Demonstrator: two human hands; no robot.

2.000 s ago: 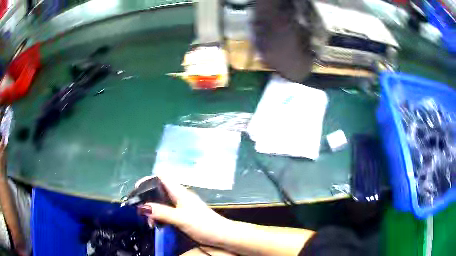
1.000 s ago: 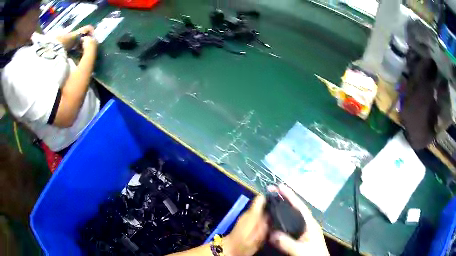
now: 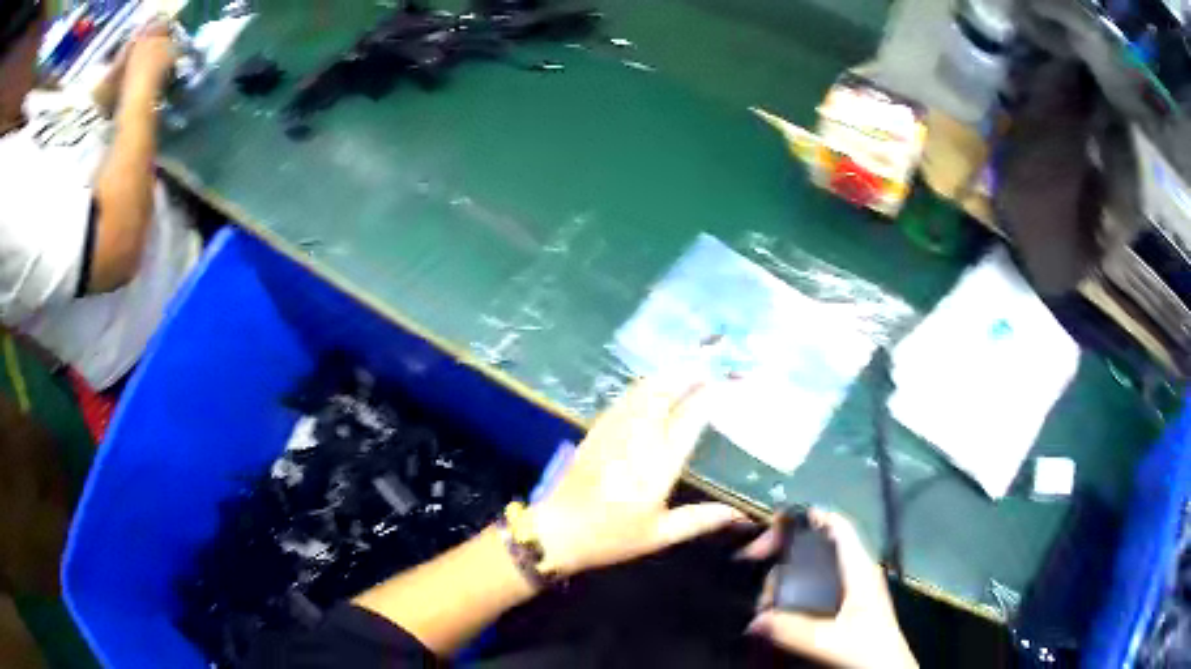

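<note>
My right hand (image 3: 849,608) is at the bottom, right of centre, closed around a black power adapter (image 3: 807,570). My left hand (image 3: 627,477) reaches over the bench edge with its fingers spread, the fingertips over the near left part of the poly bags (image 3: 771,379). No object shows in it; whether the fingertips touch the bags is unclear. The bags lie flat in a pale bluish stack. A bracelet is on my left wrist. The adapter's lead cannot be made out.
The blue bin (image 3: 144,457) with black adapters stands left. White stack (image 3: 986,379), small white block (image 3: 1053,477), bench cable (image 3: 888,471) and blue basket (image 3: 1156,523) are right. Carton (image 3: 869,144) is behind; a black adapter heap (image 3: 431,46) is far left, near a person (image 3: 111,222).
My left hand has left the adapter and moved to the poly bags, fingers spread. My right hand keeps the adapter, now lower right. The view has shifted, so bench items appear higher and further left.
</note>
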